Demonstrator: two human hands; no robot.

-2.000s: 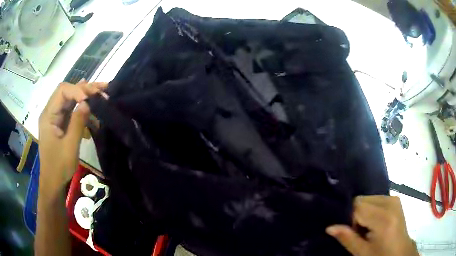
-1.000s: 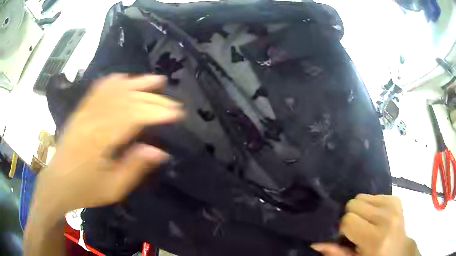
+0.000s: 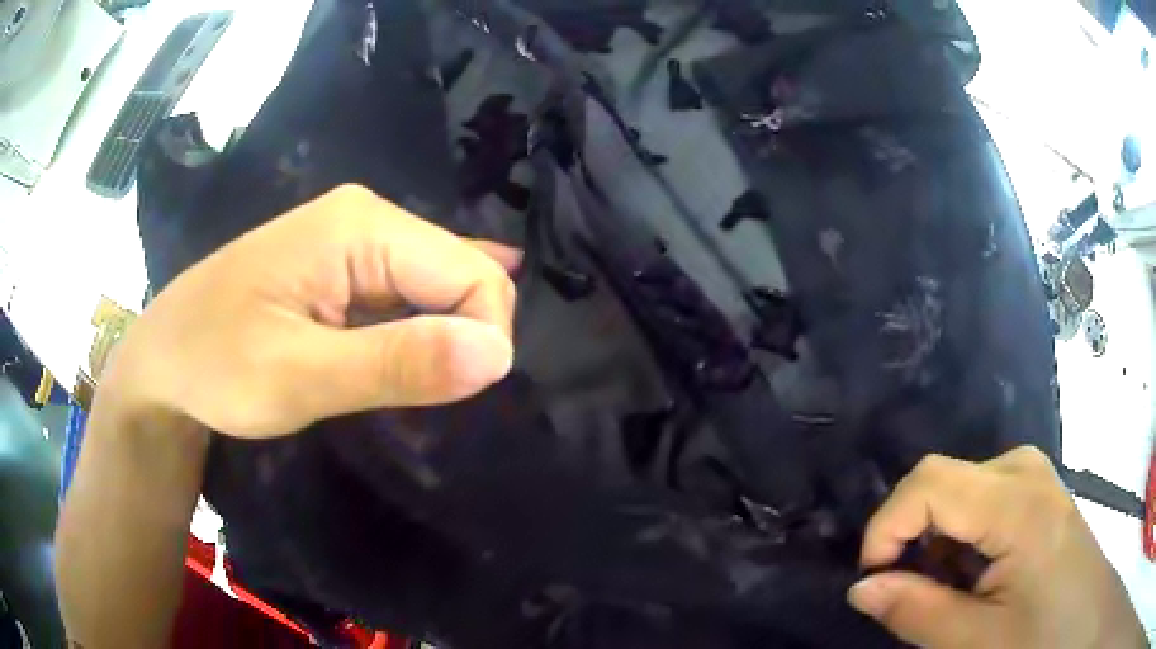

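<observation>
A large black garment piece [image 3: 811,418], partly sheer with darker patches, spreads over most of the white table and hangs over its front edge. My left hand [image 3: 330,323] is over the left part of the cloth, thumb and fingers curled close together; whether cloth is pinched between them cannot be told. My right hand [image 3: 989,552] is at the lower right and pinches the cloth between thumb and fingers.
A dark flat remote-like thing [image 3: 155,102] lies at the upper left beside a pale machine part [image 3: 57,76]. A red basket [image 3: 235,609] is below left. Small metal parts [image 3: 1078,266] lie at the right. Red scissor handles [image 3: 1150,507] are cut off by the right edge.
My left hand has left the cloth's left edge and moved right over the cloth. My right hand stays on the cloth at the lower right. The scissors have slid towards the picture's right edge.
</observation>
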